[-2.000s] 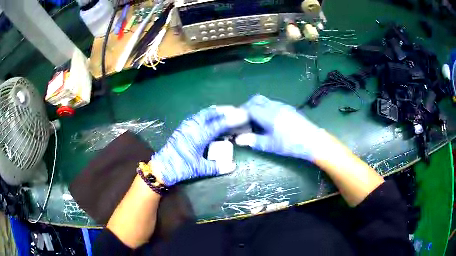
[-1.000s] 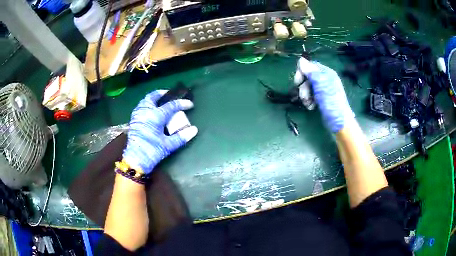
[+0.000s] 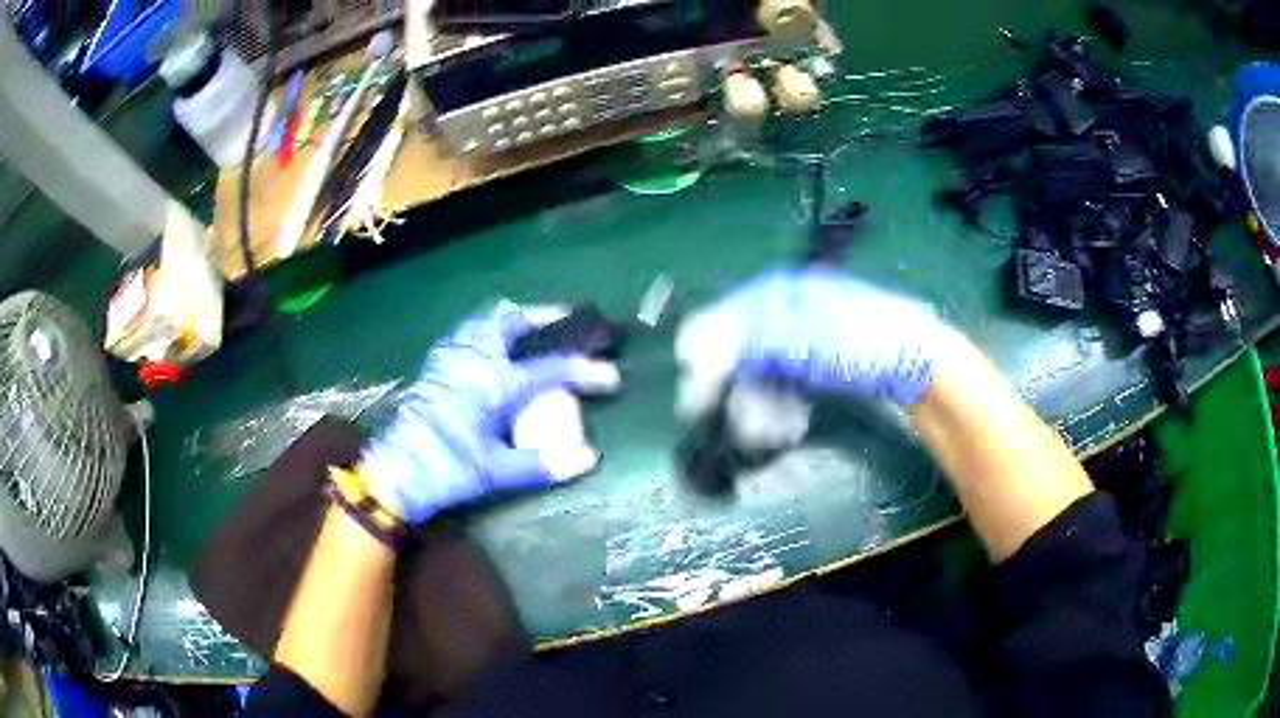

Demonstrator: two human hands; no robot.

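My left hand [image 3: 484,414], in a blue-white striped glove, holds the white test socket [image 3: 550,429] under its fingers. A black power adapter [image 3: 569,337] is also in this hand, between the fingers. My right hand [image 3: 800,344], gloved and blurred, is to the right of it and holds a black adapter with its cable [image 3: 723,446] below the fingers. The two hands are apart. A small pale piece [image 3: 656,299] shows on the mat between them.
A pile of black adapters [image 3: 1109,183] lies at the right. The beige meter [image 3: 562,96] and its cream terminals [image 3: 769,91] stand at the back. A dark cloth [image 3: 281,526] lies under my left forearm. A fan [image 3: 63,435] and small carton [image 3: 166,302] stand left.
My left hand has moved right and slightly down with the socket and adapter. My right hand has come from near the terminals down and left, towards the left hand. The camera view has shifted.
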